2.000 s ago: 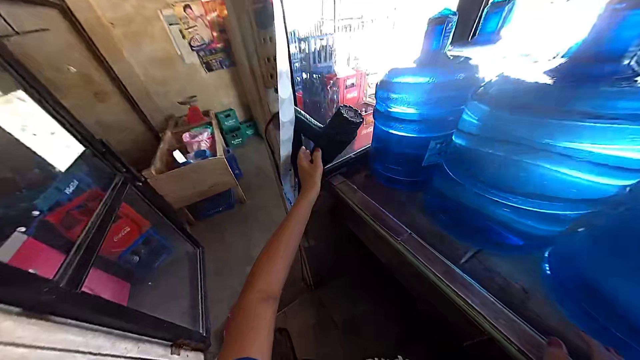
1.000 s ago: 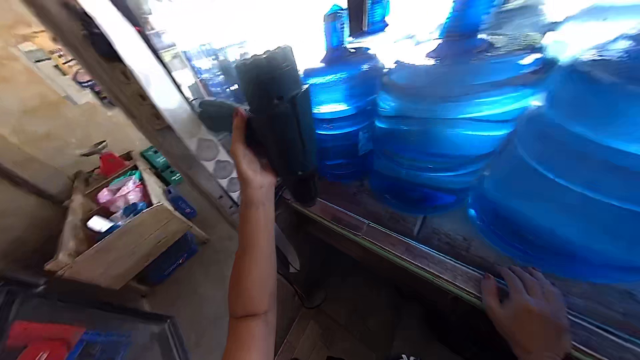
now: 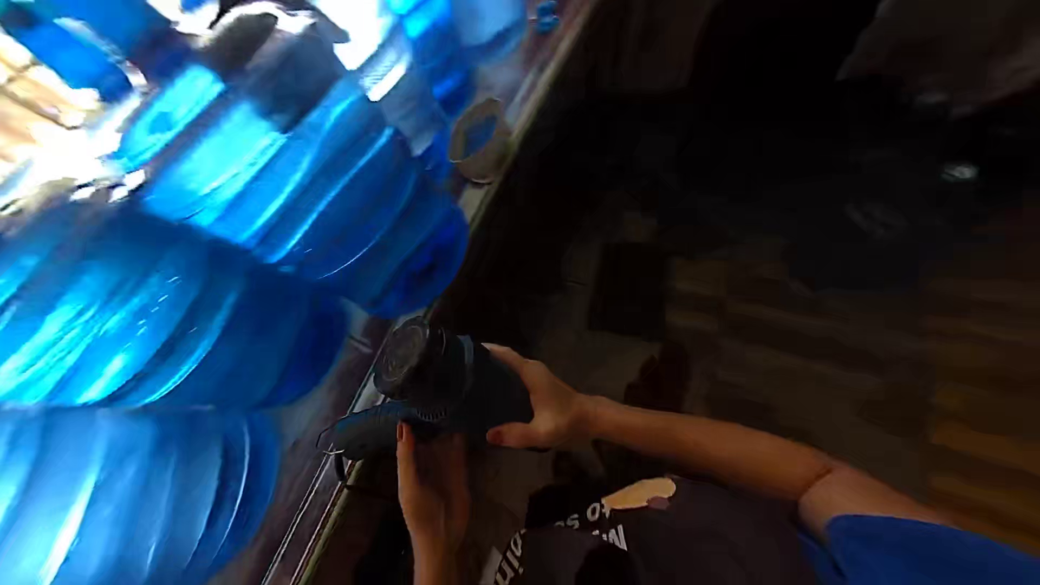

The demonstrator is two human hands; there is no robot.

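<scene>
A dark cylindrical container with a round ribbed end and a curved side handle is held at the edge of a ledge. My right hand grips its body from the right, thumb and fingers around it. My left hand comes up from below and holds it near the handle, with one fingertip on the handle; part of this hand is in shadow. Large blue water jugs stand just to the left, blurred and lit from behind.
The ledge has a metal edge strip running diagonally beside the jugs. A roll of tape sits farther up on it. To the right is a dark area with a tiled floor. A dark printed cloth shows below my hands.
The view has swung strongly to the right and down. My right hand, earlier on the ledge, is now on the dark container that my left hand held alone.
</scene>
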